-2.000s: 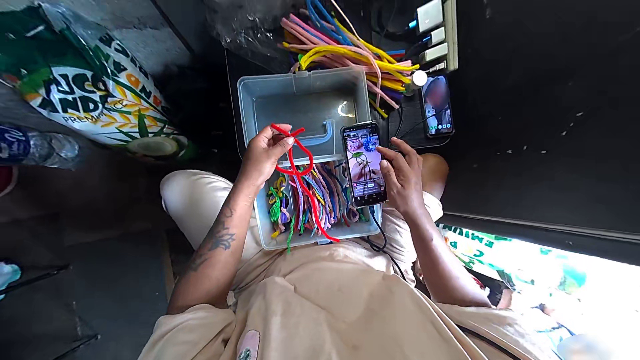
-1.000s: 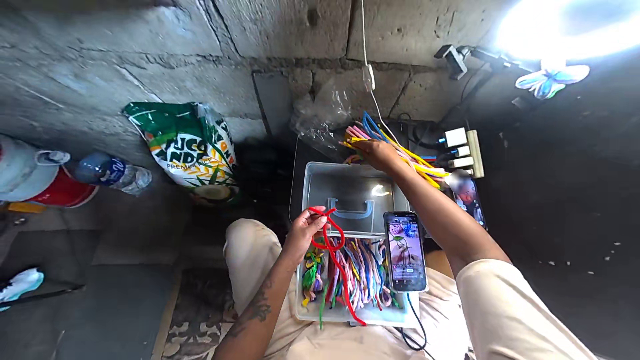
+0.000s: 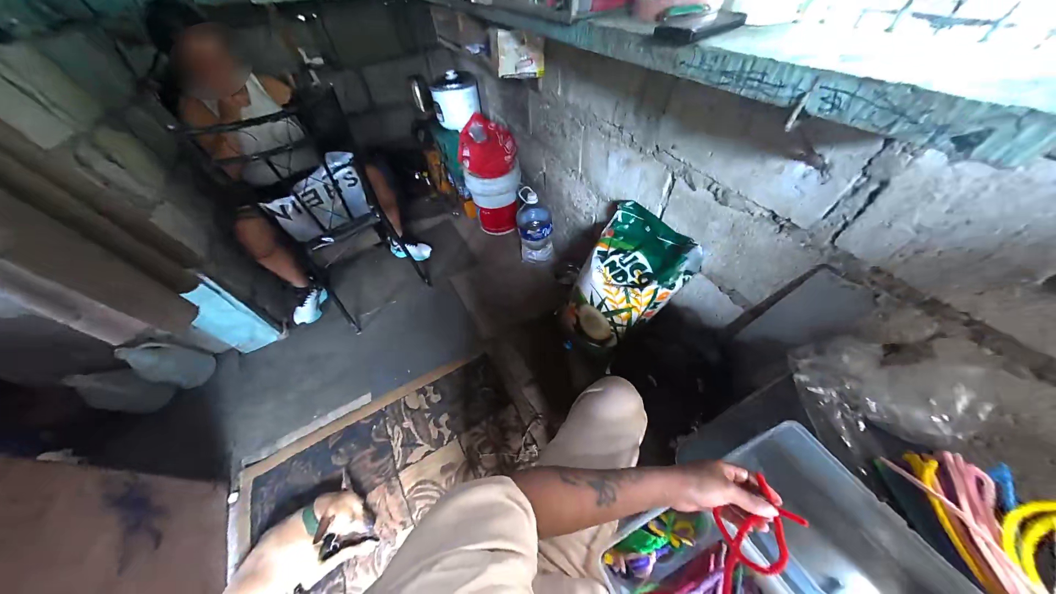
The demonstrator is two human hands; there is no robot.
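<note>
My left hand [image 3: 726,491] pinches a red pipe cleaner [image 3: 780,540] bent into loops, held over the edge of a clear plastic box. Under it, the box's lower compartment [image 3: 615,544] holds many coloured pipe cleaners [image 3: 652,540], some of them green and purple. The box's grey lid [image 3: 833,487] lies open beyond the hand. Bundles of yellow, pink and blue pipe cleaners [image 3: 961,507] lie at the right edge. My right hand is outside the view, and so is the phone.
Crumpled clear plastic [image 3: 899,396] lies behind the lid. A green and white sack [image 3: 635,272] and a water bottle [image 3: 535,227] stand by the block wall. A dog [image 3: 305,536] lies on a patterned mat [image 3: 412,429] at my left. A person [image 3: 264,140] sits on a metal chair further back.
The view has swung far to the left. My right hand went from the phone to the pipe cleaner bundle, and is now out of view. My left hand keeps the red pipe cleaner.
</note>
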